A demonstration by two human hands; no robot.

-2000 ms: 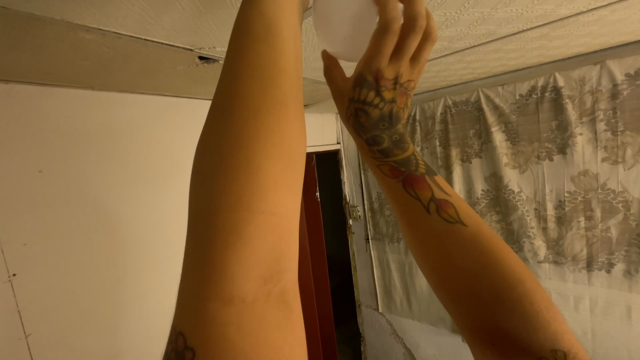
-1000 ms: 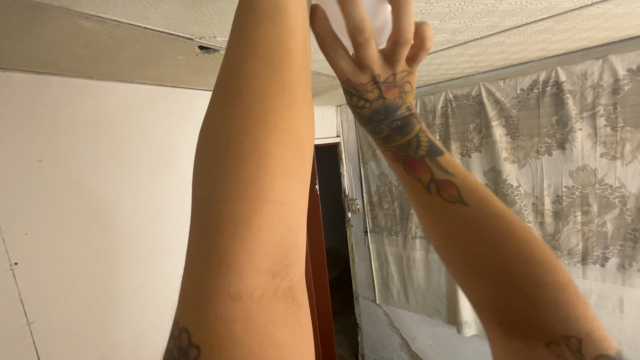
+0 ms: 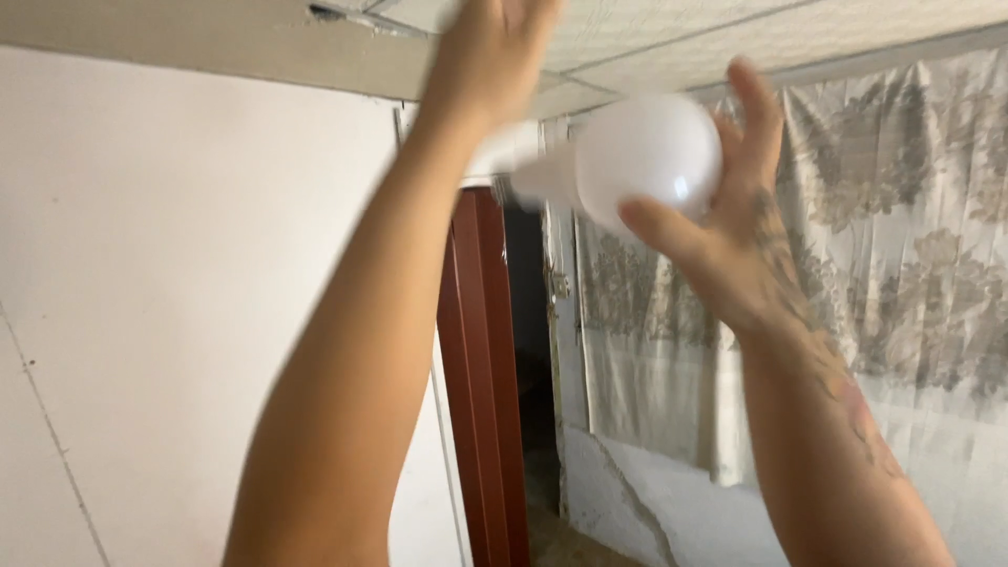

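A white light bulb (image 3: pixel 650 161) with a round globe lies on its side in the air, its blurred narrow base pointing left. My right hand (image 3: pixel 732 205), tattooed from its back down the forearm, is shut on the globe, with the thumb below and the fingers behind on the right. My left hand (image 3: pixel 496 63) is raised near the ceiling, left of the bulb and higher than it. Its fingers run past the top edge of the view and are blurred, so whether it holds anything cannot be told.
Overhead is a patterned panel ceiling (image 3: pixel 677 39) with a dark hole at its left. A white wall (image 3: pixel 181 236) stands left, a red-brown door (image 3: pixel 480 378) beside a dark doorway in the middle, and a floral curtain (image 3: pixel 890 236) right.
The bulb, partly visible at the top edge earlier, has come down into full view in my right hand. My left hand has come down partly into view.
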